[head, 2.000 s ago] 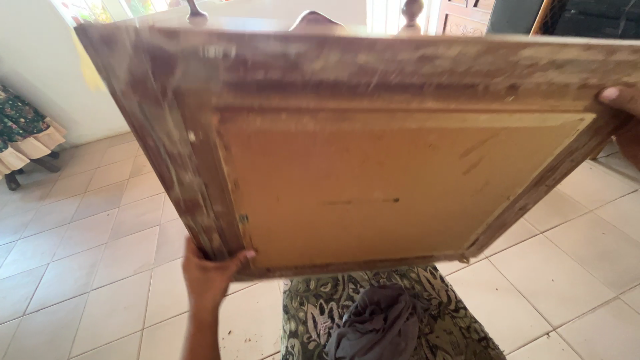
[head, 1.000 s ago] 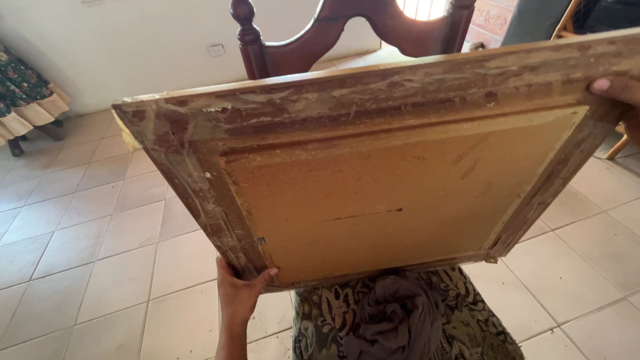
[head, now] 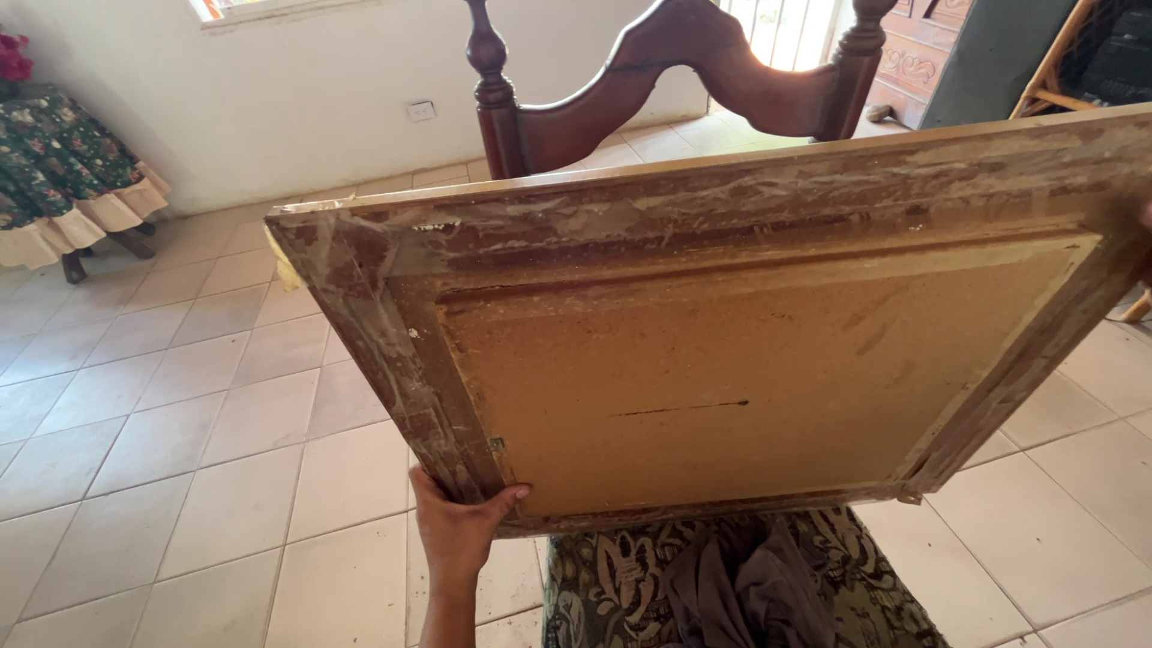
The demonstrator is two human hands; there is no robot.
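A large wooden picture frame (head: 630, 216) is held up tilted, its back towards me. The flat tan backing panel (head: 765, 360) has a dark scratch-like line, and worn brown tape or paper covers the frame's borders. My left hand (head: 463, 522) grips the lower left corner, thumb on the back. At the right edge of the view, my right hand (head: 1147, 225) is at the frame's right side, mostly cut off and in shadow. Below the frame, a crumpled dark cloth (head: 747, 585) lies on a patterned upholstered seat (head: 612, 576).
A carved dark wood chair back (head: 585, 117) rises just behind the frame. At the left stands a small table with a floral cloth (head: 63, 171). The floor is tiled (head: 234, 405). A wicker or cane piece of furniture (head: 1057, 63) is at the upper right.
The view has shifted, showing more of the chair back and wall than two seconds ago. Both hands stay on the frame; the right hand is now mostly out of view.
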